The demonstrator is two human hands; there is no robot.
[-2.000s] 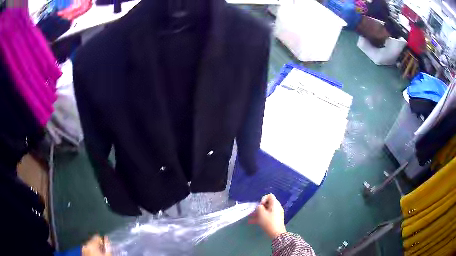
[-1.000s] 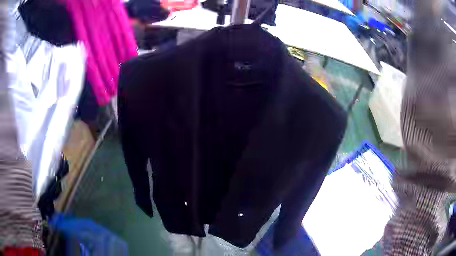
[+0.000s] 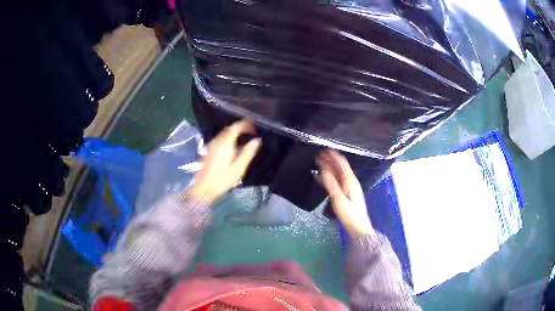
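A black jacket hangs in front of me. A clear, glossy garment bag covers its upper and middle part. The bag's lower edge runs across just above the hem, and the hem below it is uncovered. My left hand is at the lower left of the jacket by the bag's edge, blurred, fingers curled. My right hand is at the lower right hem, fingers on or near the cloth. I cannot tell if either hand grips anything. The hanger is out of view.
Black garments hang along the left. A crumpled blue plastic bag lies at the lower left, beside clear film. At right a white flat pile rests on a blue crate. A white bin stands at the far right.
The jacket was uncovered and is now mostly inside the clear bag. My arms have come down from the sides of the view, and both hands are at the hem.
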